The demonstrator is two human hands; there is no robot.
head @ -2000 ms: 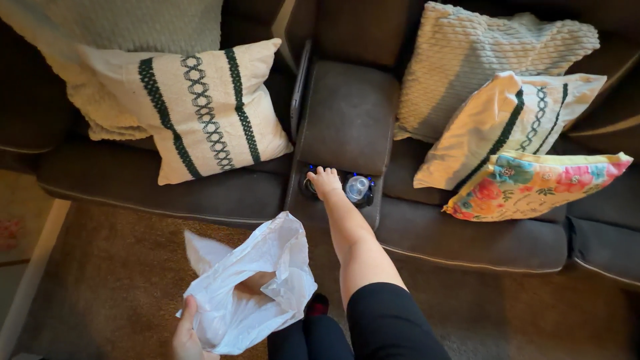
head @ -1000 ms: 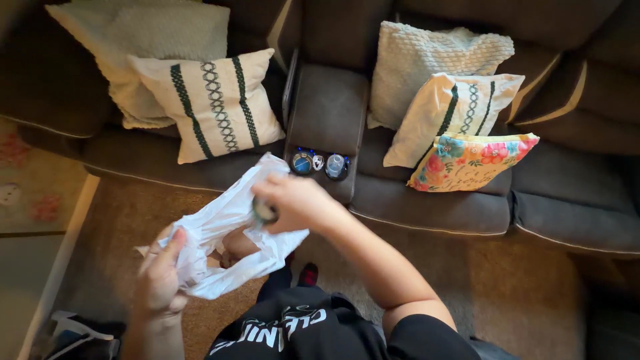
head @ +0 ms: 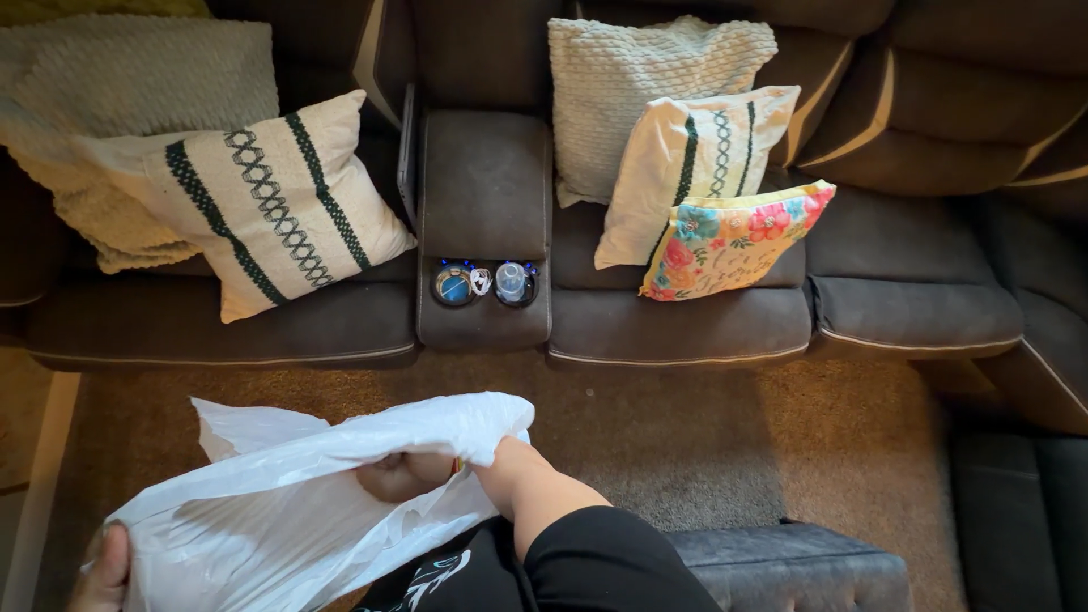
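Note:
A white plastic bag (head: 280, 501) hangs in front of my body with its mouth spread wide. At the lower left, my left hand (head: 109, 565) grips the bag's edge, thumb on the outside. My right hand (head: 404, 476) is inside the bag, partly hidden by the plastic; whether it holds something cannot be seen. Beyond the bag, the sofa console (head: 484, 327) has two cup holders. A blue round item (head: 453, 287) sits in the left one and a clear plastic cup (head: 511, 283) in the right. A bundled white cord (head: 480, 281) lies between them.
Striped pillows (head: 272, 204) and a floral pillow (head: 739, 242) rest on the dark sofa (head: 680, 327), with fuzzy pillows (head: 646, 76) behind. A tufted grey ottoman (head: 790, 565) stands at the lower right on the brown carpet (head: 663, 425).
My right hand was at the left cup holder, then came back over the bag with a small item, and is now inside the bag. The bag's mouth is stretched wider.

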